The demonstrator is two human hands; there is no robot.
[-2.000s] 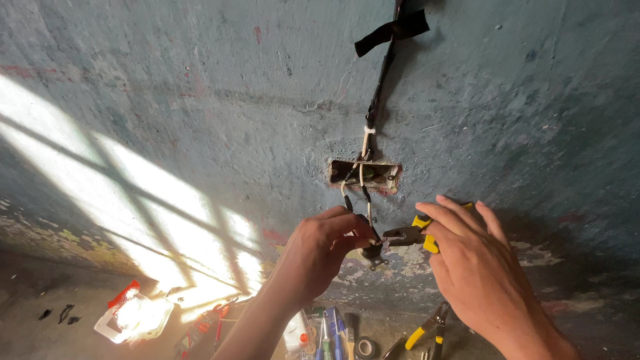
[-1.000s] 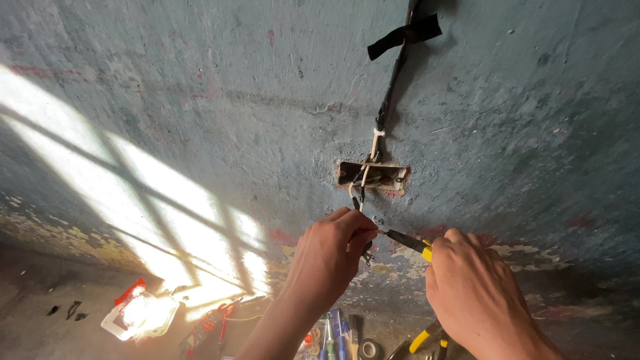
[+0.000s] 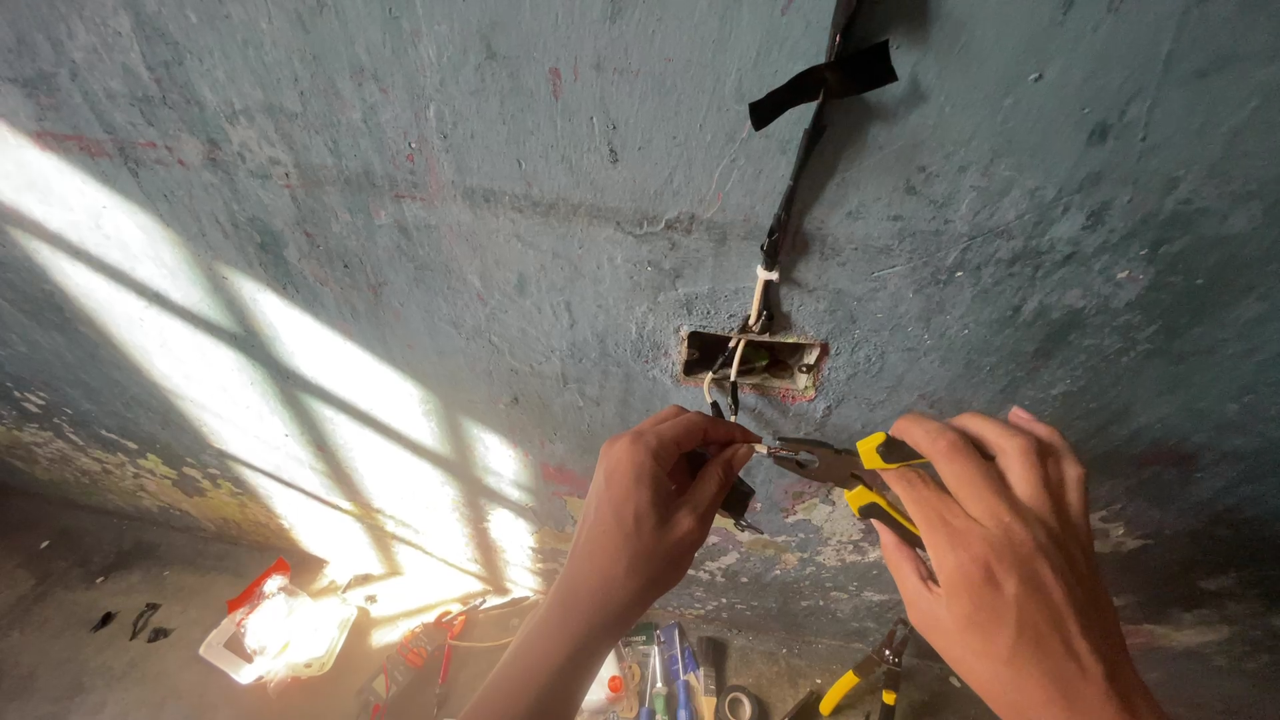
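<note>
Just below a recessed wall box [image 3: 752,362], my left hand [image 3: 655,500] pinches a white electrical wire [image 3: 761,449] between thumb and fingertips, its stripped end pointing right. My right hand [image 3: 985,510] holds combination pliers [image 3: 825,465] with yellow-and-black handles; their jaws are at the bare wire end. Under my left fingers hangs a small black part [image 3: 738,500], partly hidden. White wires with black tape [image 3: 733,398] come out of the box. A black-taped cable [image 3: 790,195] runs up the wall from it, crossed by a strip of black tape [image 3: 825,85].
On the floor along the wall lie another yellow-and-black hand tool [image 3: 868,672], a roll of tape [image 3: 740,704], screwdrivers [image 3: 683,690], a red tool [image 3: 412,655] and a sunlit white-and-red container [image 3: 280,630]. The wall [image 3: 560,250] has peeling paint near its base.
The plier handles have spread apart since a second ago, and the jaws have turned into clearer view at the wire end. My left hand keeps its pinch beneath the box.
</note>
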